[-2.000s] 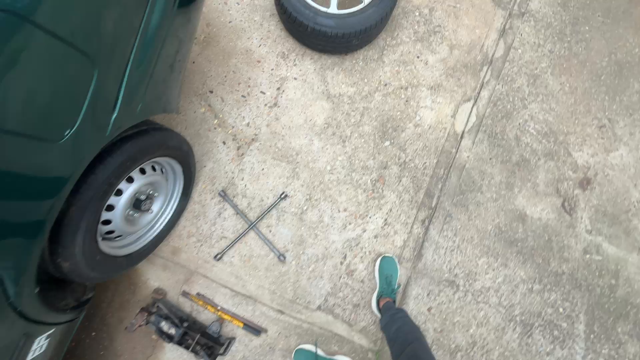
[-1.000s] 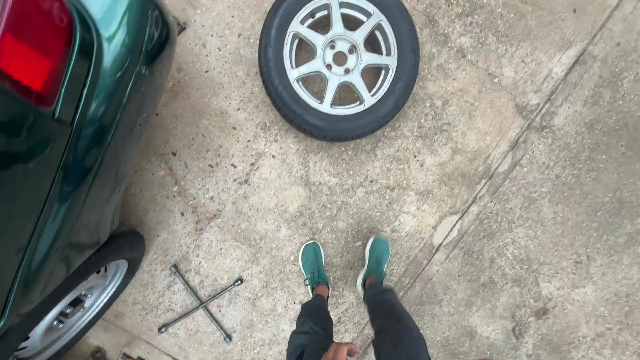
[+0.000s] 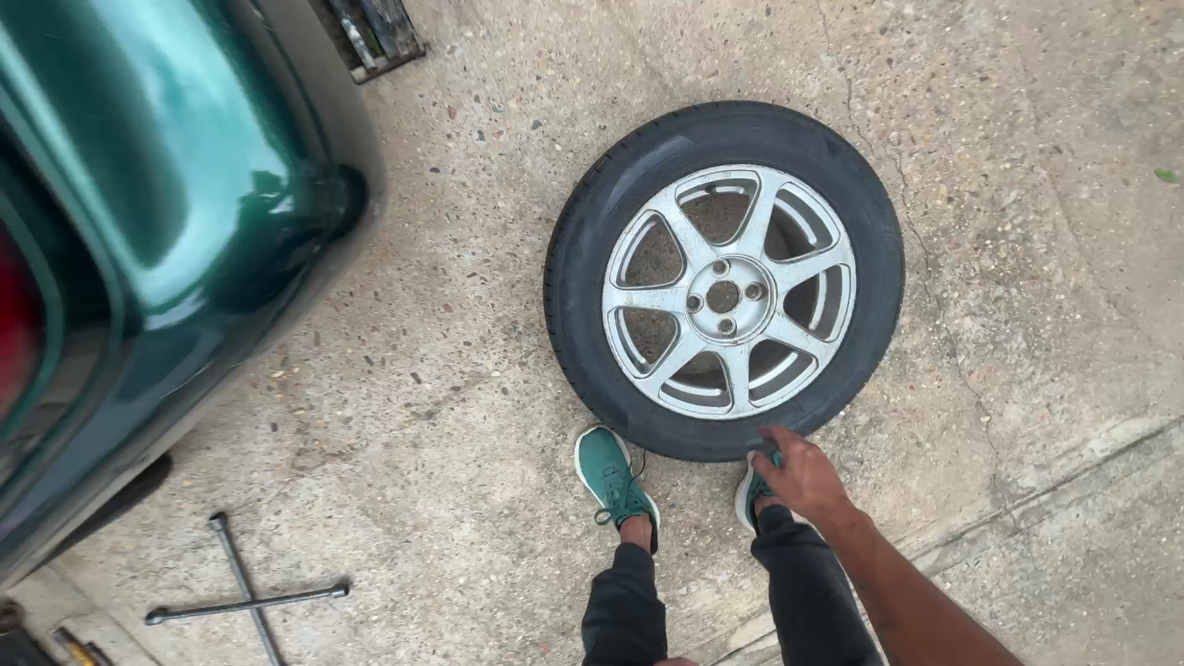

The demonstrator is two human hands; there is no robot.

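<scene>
A car wheel with a black tyre and a silver seven-spoke alloy rim lies flat on the concrete, just beyond my feet. My right hand reaches over my right shoe towards the near edge of the tyre, its fingers apart and nothing held; whether the fingertips touch the rubber I cannot tell. Of my left hand only a sliver shows at the bottom edge, between my legs, so its fingers are hidden. A four-way lug wrench lies on the ground at the lower left.
The green car's rear corner fills the upper left, with a drain grate by it. My green shoes stand close against the tyre. Part of a yellow tool lies at the lower left corner. A crack line crosses the concrete on the right.
I have come nearer to the loose wheel, and my feet now stand beside it. My right hand has come out over the tyre's near edge. The view has shifted with me.
</scene>
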